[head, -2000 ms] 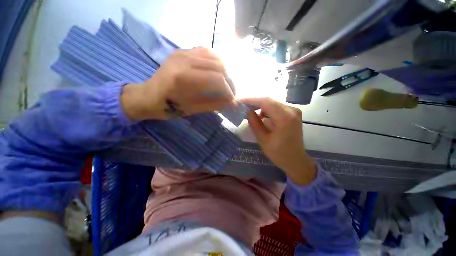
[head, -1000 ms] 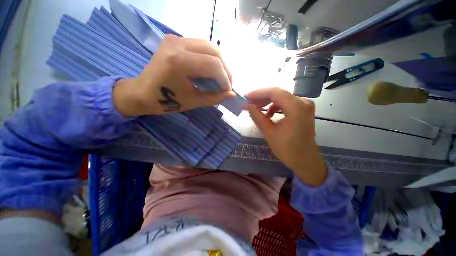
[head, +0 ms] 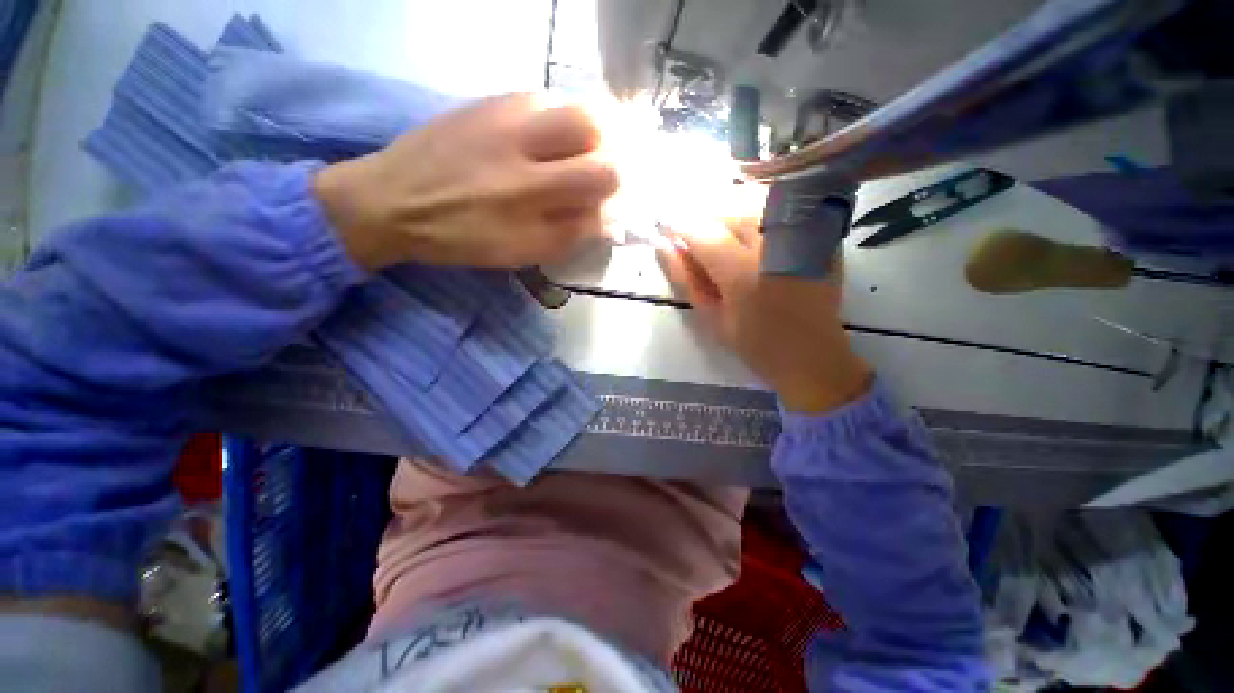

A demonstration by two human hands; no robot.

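Note:
A bundle of blue-and-white striped pieces (head: 467, 366) lies under my left wrist and hangs over the table's front edge. A paler striped piece (head: 305, 102) lies on top at the upper left. My left hand (head: 481, 183) has its fingers bent together left of the needle area. My right hand (head: 778, 305) reaches into the lamp glare, fingertips close to my left ones, partly behind the grey ribbed cylinder (head: 801, 233). A small bit of cloth seems to be at the fingertips, but glare hides the grip.
Dark snips (head: 937, 206) and a wooden-handled tool (head: 1035, 263) lie right of the cylinder. The sewing machine head (head: 920, 61) is at the upper right. A measuring strip (head: 690, 421) runs along the front edge. Blue (head: 301, 542) and red (head: 744, 623) baskets stand below; white scraps (head: 1096, 596) lie lower right.
Both hands have moved up into the lamp glare by the needle area. The small piece held between them is now mostly lost in glare. The bundle's upper part is rearranged, with a pale piece lying across it.

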